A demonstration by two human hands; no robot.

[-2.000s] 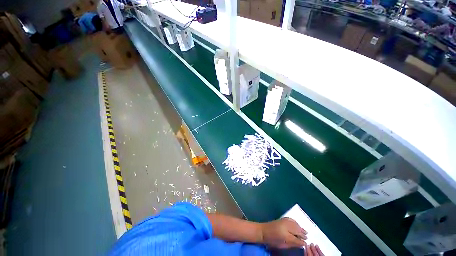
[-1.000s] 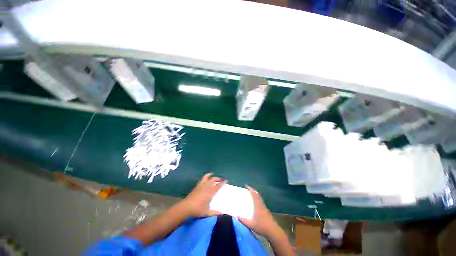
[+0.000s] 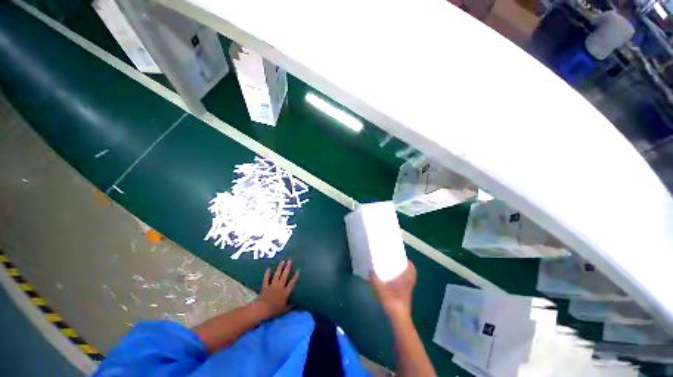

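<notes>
A white carton point(image 3: 378, 241) stands on the green bench near the belt's edge rail, its plain narrow side facing me. My right hand point(image 3: 396, 283) grips its near lower end. My left hand point(image 3: 279, 287) is bare, fingers spread, low over or on the green bench beside the strip pile, holding nothing. The loose pile of white strips point(image 3: 258, 210) lies on the bench just beyond my left hand, left of the carton.
Waiting cartons point(image 3: 483, 331) stand in a dense row at the lower right. Line cartons point(image 3: 262, 85) stand on the far belt under the white shelf point(image 3: 472, 96). Scraps lie on the grey floor point(image 3: 147, 272) at left, beside yellow-black tape point(image 3: 44, 305).
The carton has moved from against my smock, between both hands, outward to the bench's far side in my right hand. My left hand has let go and lies apart. The view has turned.
</notes>
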